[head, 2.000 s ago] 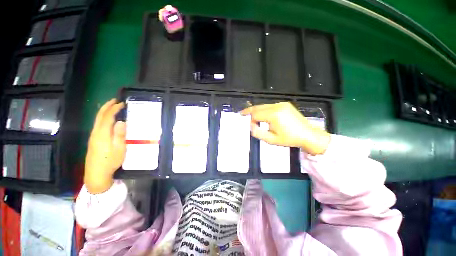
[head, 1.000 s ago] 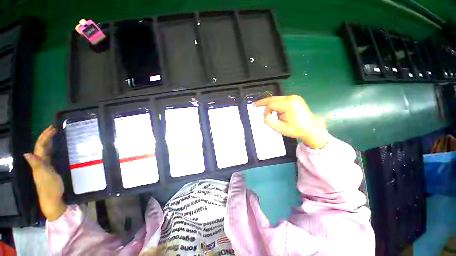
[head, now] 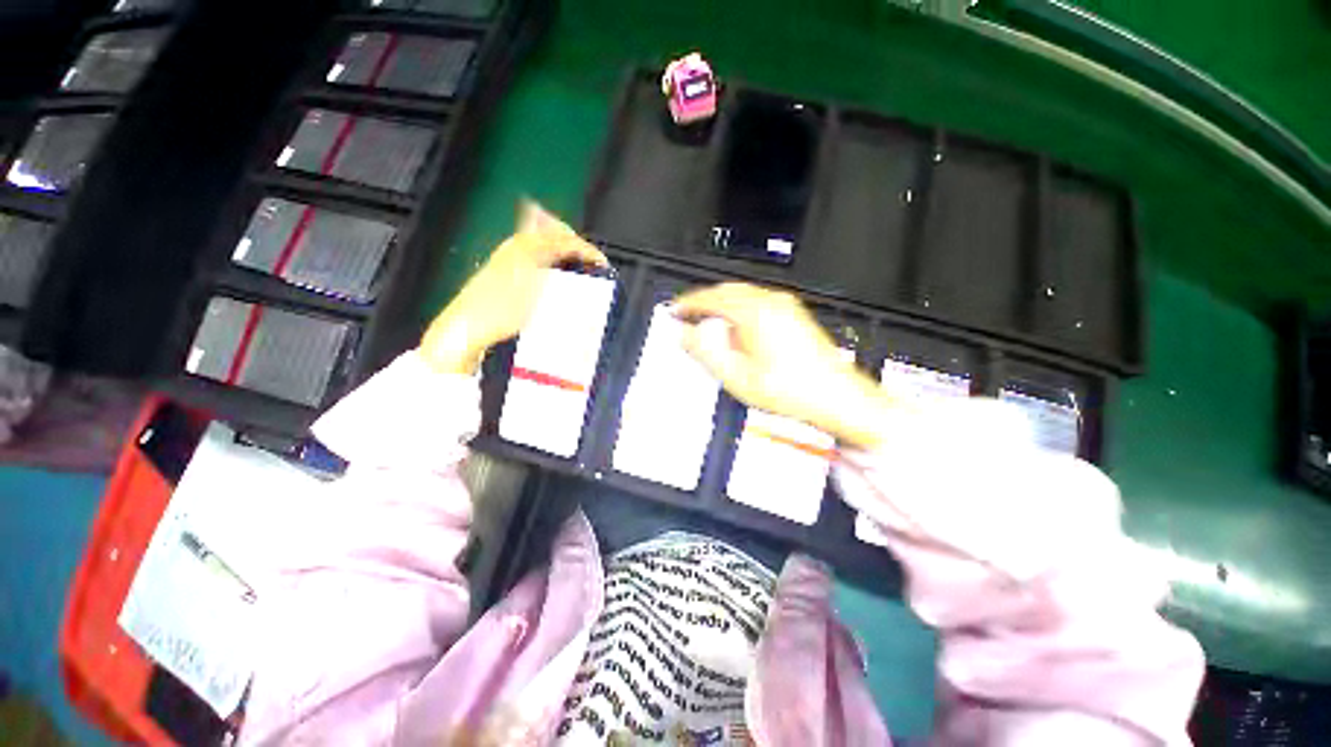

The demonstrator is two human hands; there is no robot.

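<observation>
The near phone tray (head: 602, 474) lies right before me with several lit smartphones in its slots. The leftmost phone (head: 562, 343) shows a white screen with a red bar. My left hand (head: 511, 292) is at the top left of this phone, fingers at its upper edge; I cannot tell if it grips anything. My right hand (head: 766, 343) is over the second phone (head: 664, 401), a fingertip at its top, and partly covers the third phone (head: 781, 467). The right hand holds nothing visible. My right sleeve hides part of the tray's right side.
The far phone tray (head: 985, 234) holds a dark phone (head: 766, 175) and a small pink device (head: 689, 91). Left-hand trays (head: 423, 219) hold phones with red lines. A red bin (head: 110, 584), record sheet (head: 161, 613) and pen (head: 219, 565) are lower left. Another tray shows at the right edge.
The view has swung left, showing the left-hand trays and sheet again. My right hand has moved from the rightmost phone to the second phone. My left hand has moved up to the leftmost phone's top.
</observation>
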